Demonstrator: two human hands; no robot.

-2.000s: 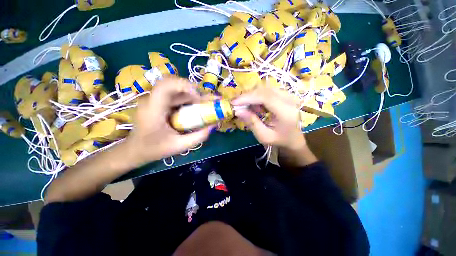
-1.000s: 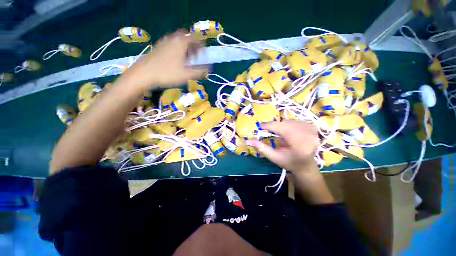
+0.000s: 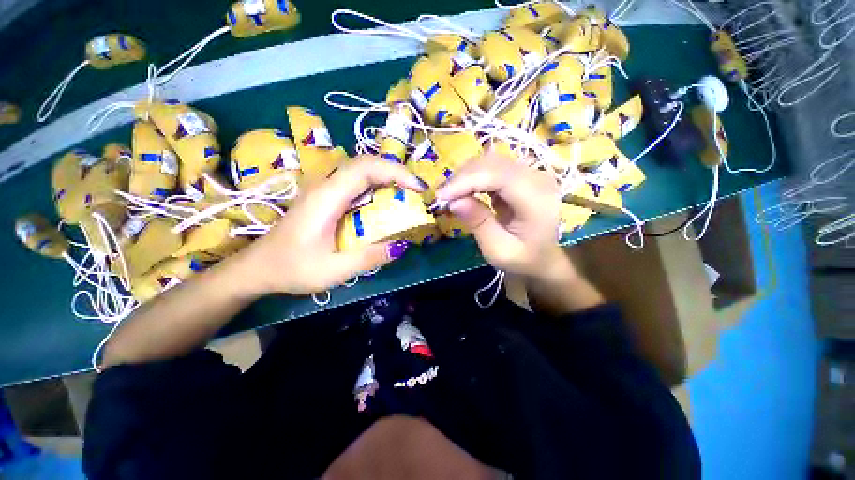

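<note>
My left hand (image 3: 323, 230) holds a yellow unit (image 3: 384, 220) with blue tape bands, near the front edge of the bench. My right hand (image 3: 506, 211) is at the right end of this unit, with thumb and index finger pinched on something small and pale, too small to tell. Other yellow units with white cords lie in a large heap (image 3: 450, 89) just beyond and right of my hands. A second heap (image 3: 150, 239) lies to the left.
A pale grey rail (image 3: 281, 64) crosses the green bench (image 3: 42, 328); beyond it lie spaced yellow units (image 3: 114, 50). At right are a black socket block (image 3: 670, 122), a white round plug (image 3: 712, 94) and hanging white cords. Cardboard boxes (image 3: 623, 300) are below.
My left hand has come back from over the rail to the bench front and now holds a yellow unit. My right hand has closed in beside it. The head view has shifted.
</note>
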